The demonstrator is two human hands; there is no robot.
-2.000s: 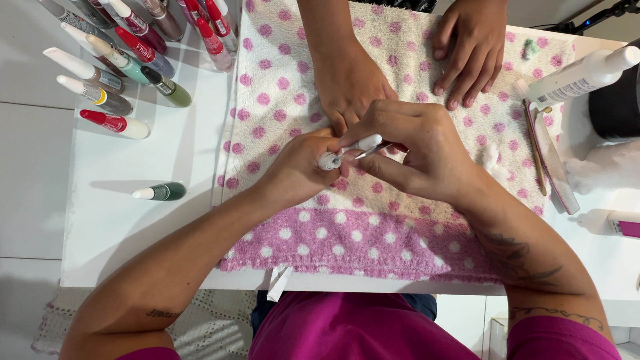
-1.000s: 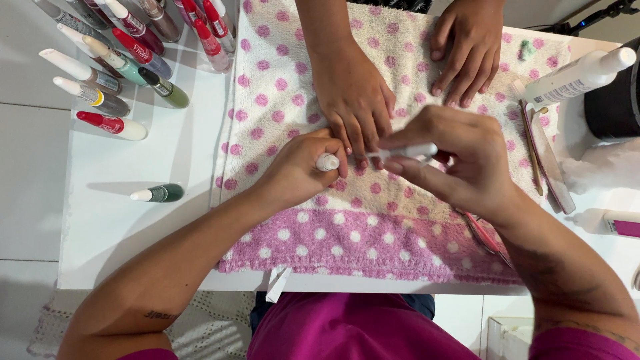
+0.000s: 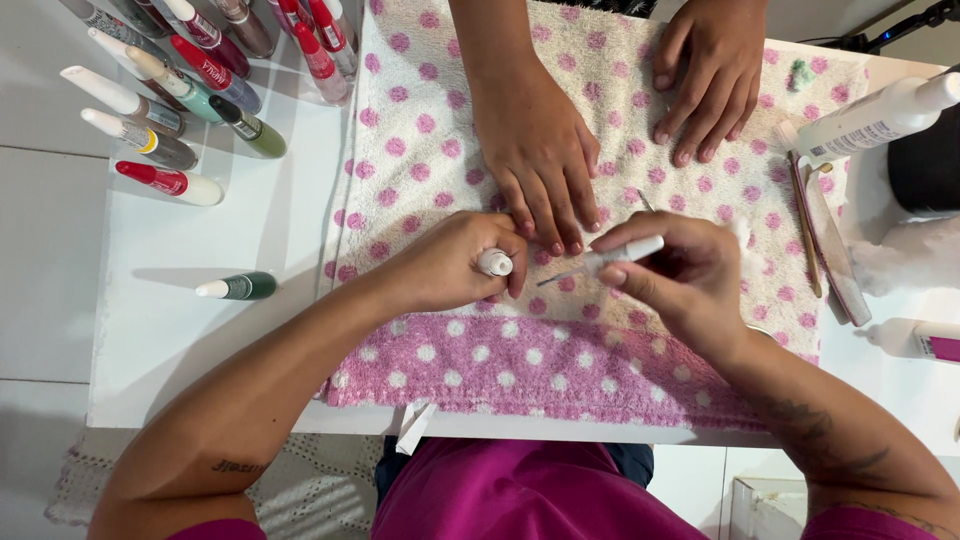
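My left hand point(image 3: 469, 259) is closed around a small nail polish bottle point(image 3: 495, 262), its open neck pointing up, beside the fingertips of another person's hand point(image 3: 536, 142). Between thumb and fingers of my right hand point(image 3: 675, 277) is the white cap of a polish brush point(image 3: 626, 253); the bristle end points left, just below those fingertips and apart from them. A thin metal tool point(image 3: 645, 200) shows partly behind my right hand. The person's other hand point(image 3: 712, 75) rests flat on the polka-dot towel point(image 3: 480, 352).
Several nail polish bottles point(image 3: 169, 182) stand at the upper left, with a dark green one point(image 3: 238, 286) apart from them. On the right are a white plastic bottle point(image 3: 862, 120), a nail file point(image 3: 836, 247), a wooden stick point(image 3: 805, 232), cotton point(image 3: 907, 255) and a black container point(image 3: 926, 172).
My hands were together at the bottle two seconds ago; my right hand has moved right with the brush, now out of the bottle. The person's fingers beside my left hand are more in view.
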